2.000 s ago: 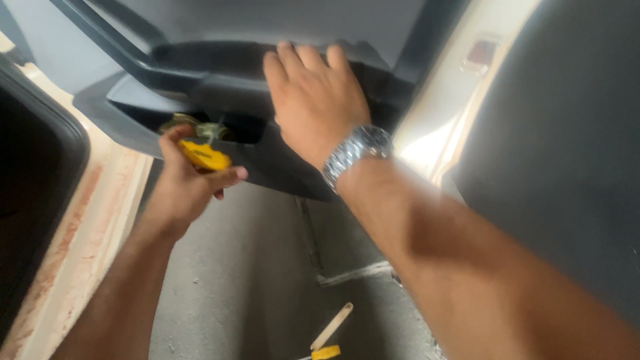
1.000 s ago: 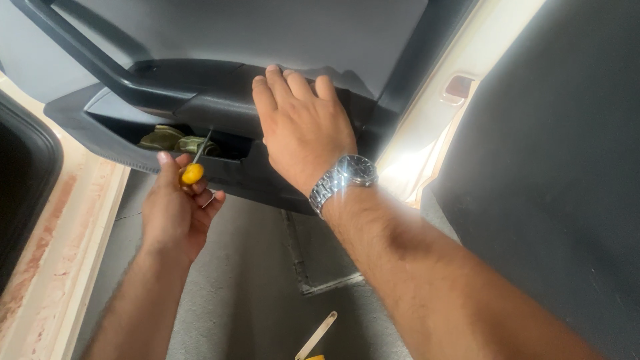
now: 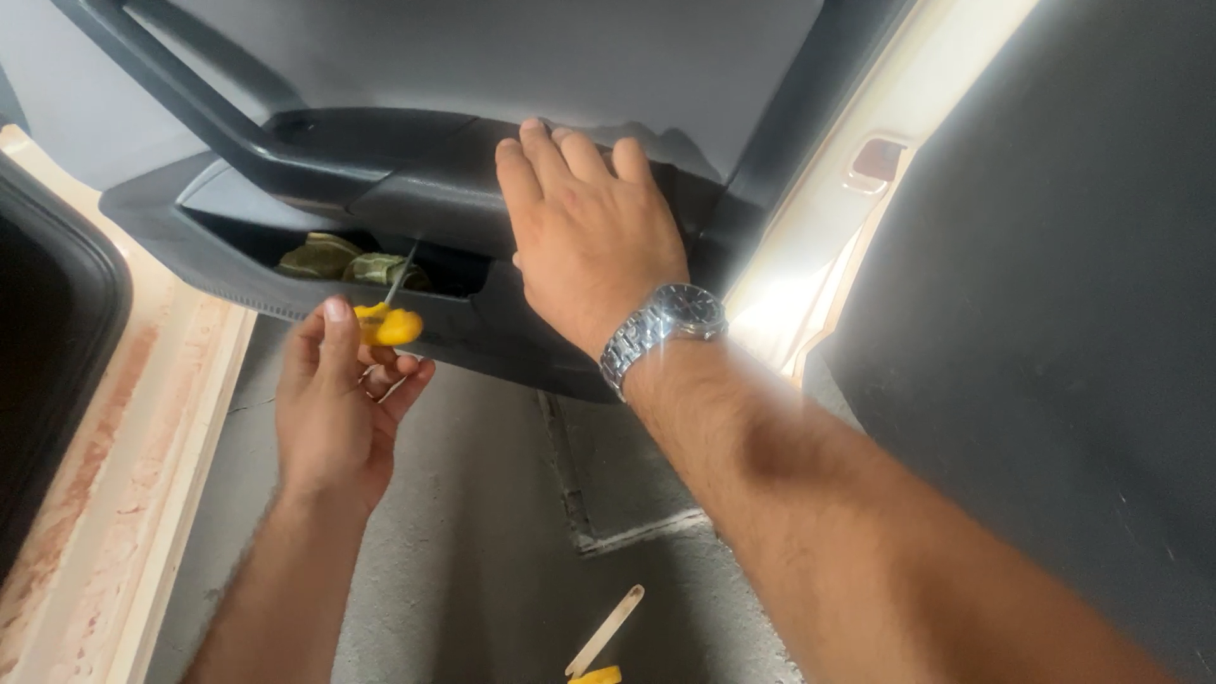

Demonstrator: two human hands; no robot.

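My left hand point(image 3: 347, 399) grips the yellow handle of a screwdriver point(image 3: 389, 325) between thumb and fingers. Its thin metal shaft points up under the armrest of a car door panel point(image 3: 399, 180), and its tip is hidden in shadow. Behind the shaft, crumpled green and olive items point(image 3: 328, 256) lie in the door pocket point(image 3: 228, 204). My right hand point(image 3: 594, 237) rests on the dark armrest with nothing seen in it, its fingers slightly apart over the top edge. A metal wristwatch point(image 3: 665, 328) is on that wrist.
On the left is the cream door sill point(image 3: 114, 456), with reddish stains. A dark panel point(image 3: 1045, 285) fills the right side. On the concrete floor point(image 3: 475, 570) below, a flat wooden stick point(image 3: 608, 629) lies by a yellow object point(image 3: 597, 675). A curved pull handle point(image 3: 180, 85) crosses the upper left.
My left hand has shifted its hold, and the screwdriver's shaft, not plain two seconds ago, now shows pointing up under the armrest. My right hand has stayed on the armrest.
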